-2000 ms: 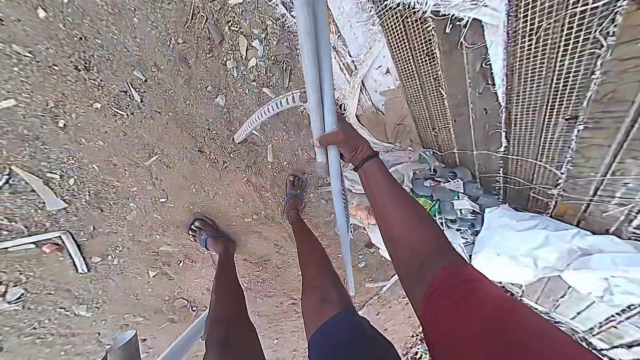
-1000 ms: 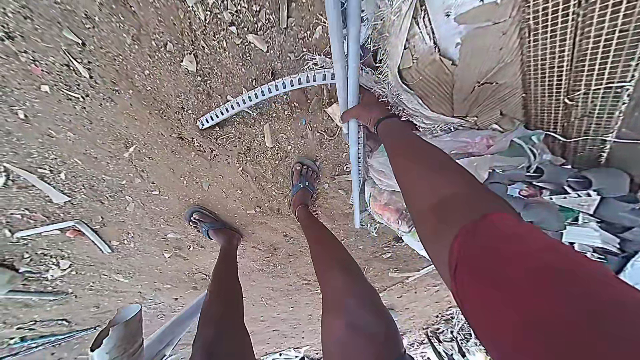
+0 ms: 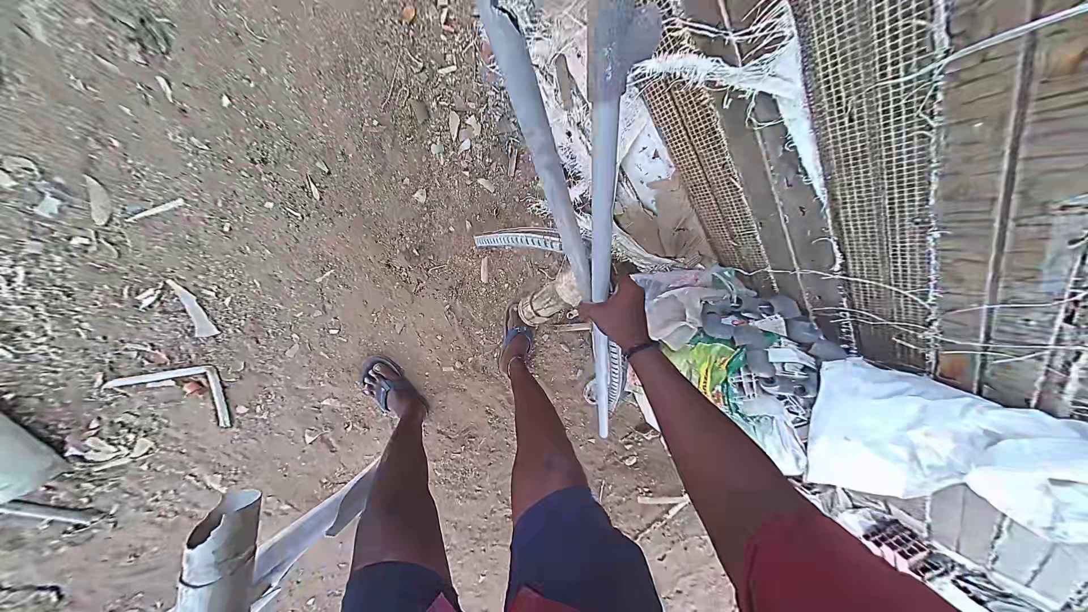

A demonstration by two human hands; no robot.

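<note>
My right hand (image 3: 619, 316) grips a long grey plastic pipe (image 3: 603, 195) near its lower part; the pipe stands nearly lengthwise in view and its end tapers below the hand. A second grey pipe (image 3: 544, 144), broken at its top, slants against the first and meets it at my fingers. Just left of the hand is a pale, ringed cylindrical piece (image 3: 548, 302), near my foot. A curved, slotted white strip (image 3: 518, 240) lies behind the pipes. My left hand is out of view.
At the right are a sack of grey pieces (image 3: 748, 336), white sheeting (image 3: 901, 425) and a mesh-covered wall (image 3: 875, 170). A broken pipe (image 3: 219, 552) stands at lower left. An angled white strip (image 3: 217, 395) and scraps lie on the dirt. My sandalled feet (image 3: 391, 387) are apart.
The upper ends of the two pipes, close together in the earlier frames, are now spread apart. The ringed cylindrical piece now shows beside my right hand, which stays closed around the pipe.
</note>
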